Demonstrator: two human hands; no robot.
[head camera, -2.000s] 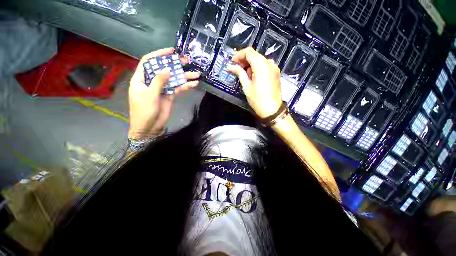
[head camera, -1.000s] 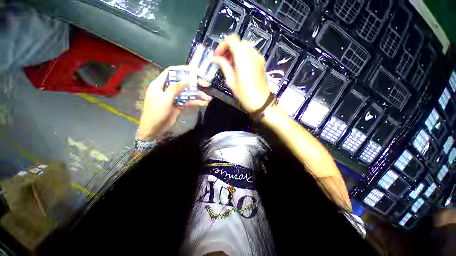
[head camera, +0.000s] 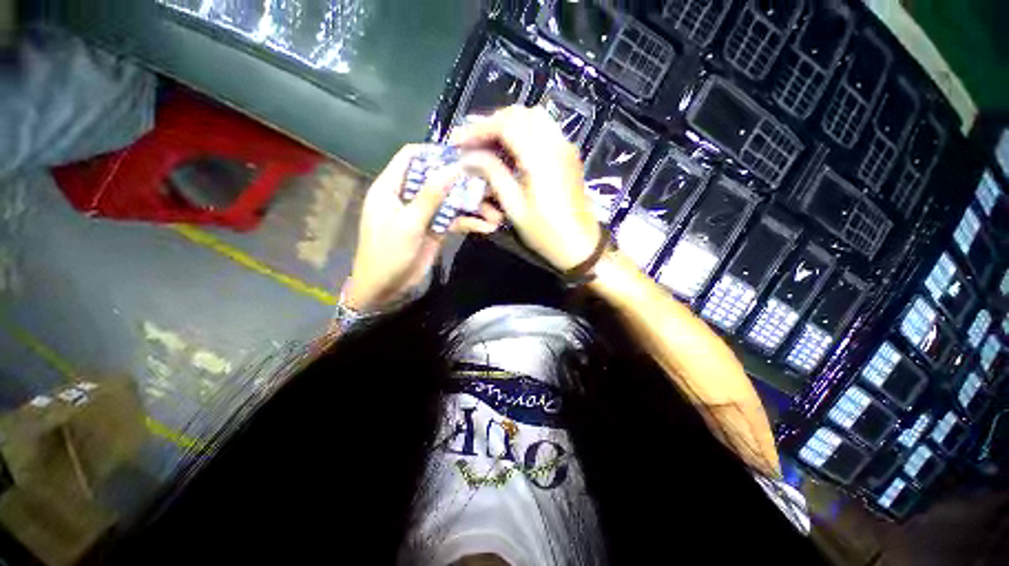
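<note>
My left hand (head camera: 395, 234) holds white-and-dark keypads (head camera: 429, 184) between thumb and fingers, just off the near left corner of a black tray. My right hand (head camera: 536, 182) is against the keypads, its fingertips touching them beside my left thumb; whether it grips one is hard to tell. The black tray (head camera: 708, 83) holds phone front housings (head camera: 671, 188) in its near row, several with white keypads (head camera: 730, 301) in their lower parts. The pockets farther back show grid outlines. My right hand hides part of the near row.
A second black tray with housings and keypads (head camera: 850, 406) lies at the right. A clear blister tray (head camera: 290, 28) is on the green bench (head camera: 221, 69) at the upper left. A red stool (head camera: 183, 166) and a brown cardboard box (head camera: 77, 464) are on the floor at left.
My right hand has moved from a housing in the near row to the keypads in my left hand. My left hand has moved right, closer to it.
</note>
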